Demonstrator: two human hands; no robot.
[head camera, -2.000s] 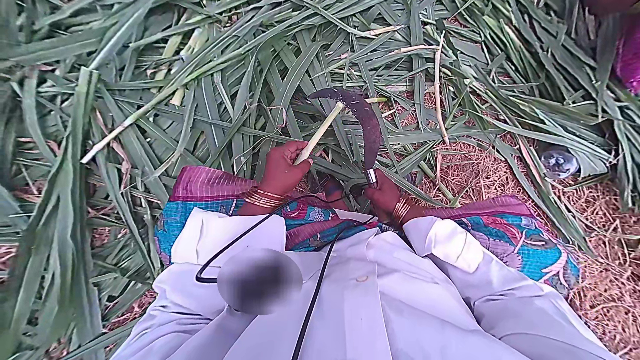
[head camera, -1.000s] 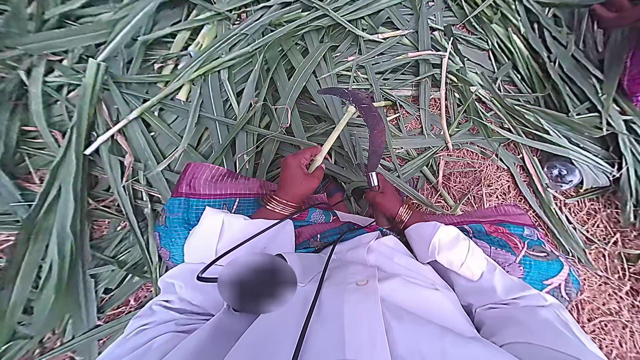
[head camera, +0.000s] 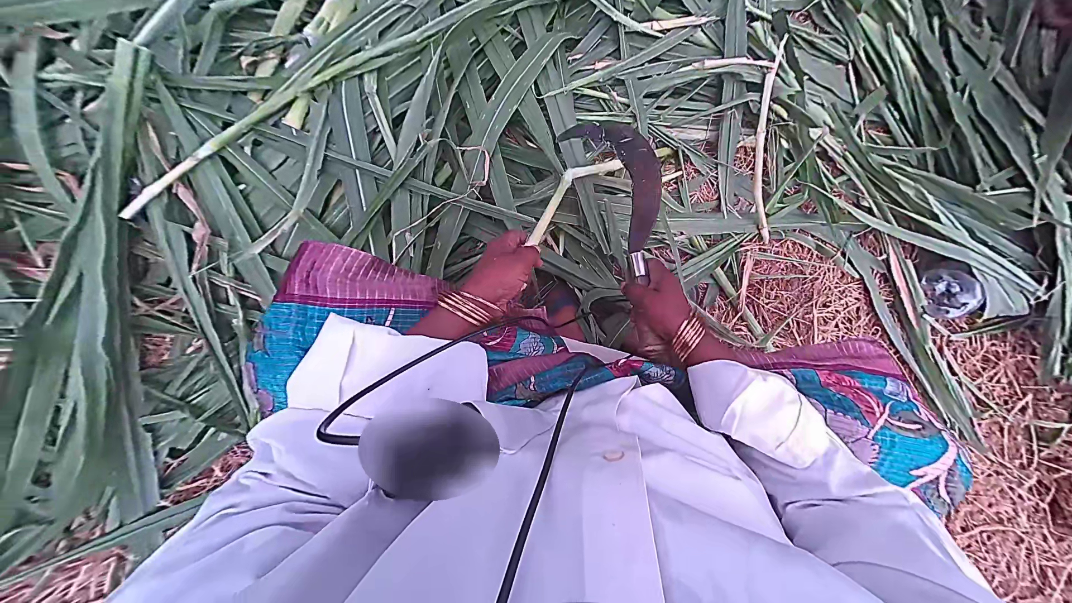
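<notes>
My left hand (head camera: 500, 270), with bangles at the wrist, grips the lower end of a pale green plant stalk (head camera: 550, 207). The stalk bends sharply and runs right, toward the sickle's curved dark blade (head camera: 643, 180); whether the two touch is hard to tell. In my right hand (head camera: 657, 303) is the sickle's handle, mostly hidden by the fingers, with a metal collar (head camera: 639, 266) showing above them. The blade stands up from the hand and its tip curves left. Long cut green leaves (head camera: 502, 109) lie beneath and around both hands.
Leaves and stalks cover the ground ahead and to the left. Dry straw (head camera: 804, 293) shows at the right, near a clear, shiny round object (head camera: 952, 293). Patterned cloth (head camera: 871, 402) spreads over my lap, and a black cable (head camera: 544, 469) hangs down my front.
The stalk in my left hand was straight a second ago and now shows a sharp bend. Both hands keep their hold. A person's hand at the top right has mostly gone out of view.
</notes>
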